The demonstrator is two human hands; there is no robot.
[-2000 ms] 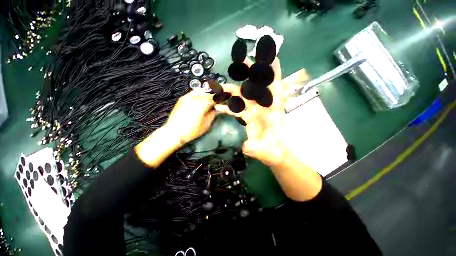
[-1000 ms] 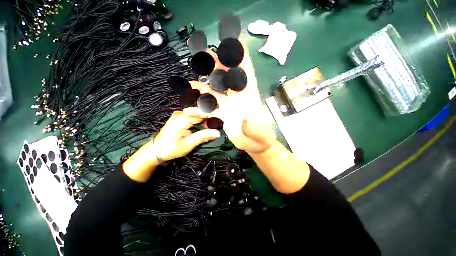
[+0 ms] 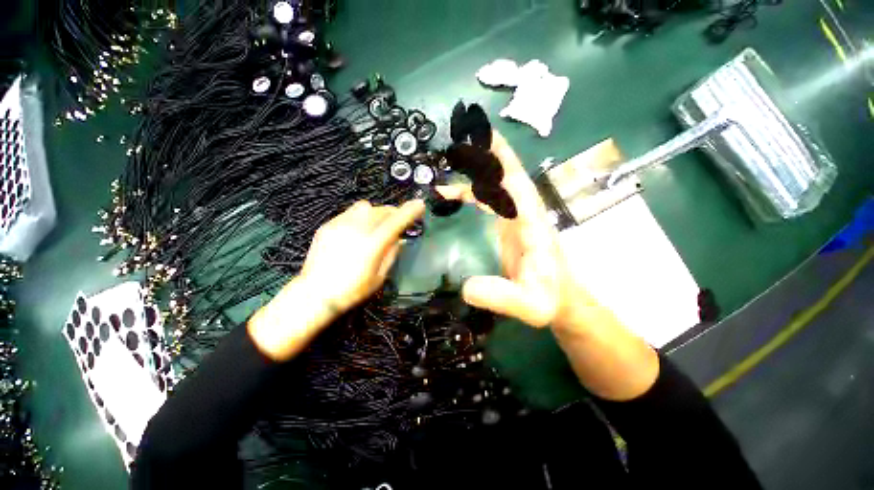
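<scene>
Several round black adhesive pads (image 3: 474,158) are stuck on the raised fingers of my right hand (image 3: 537,258), seen nearly edge-on and overlapping. Its thumb is held apart. My left hand (image 3: 350,254) is to the left, its fingertips close together around a small round antenna base (image 3: 413,230), mostly hidden by the fingers. One dark pad (image 3: 445,203) lies between the two hands, at a right fingertip. Antenna bases with pale faces (image 3: 405,144) lie just beyond the left fingertips.
Black cables (image 3: 230,144) cover the left and centre of the green bench; more lie near the lap. A sticker sheet (image 3: 120,359) is at lower left. At right are a metal block (image 3: 589,182) on a white sheet (image 3: 628,263), a clear pack (image 3: 757,134) and a white scrap (image 3: 537,96).
My hands have moved apart. My right hand has shifted right and turned, so its pads show edge-on. My left hand has risen and reached towards the bases. The view has shifted slightly.
</scene>
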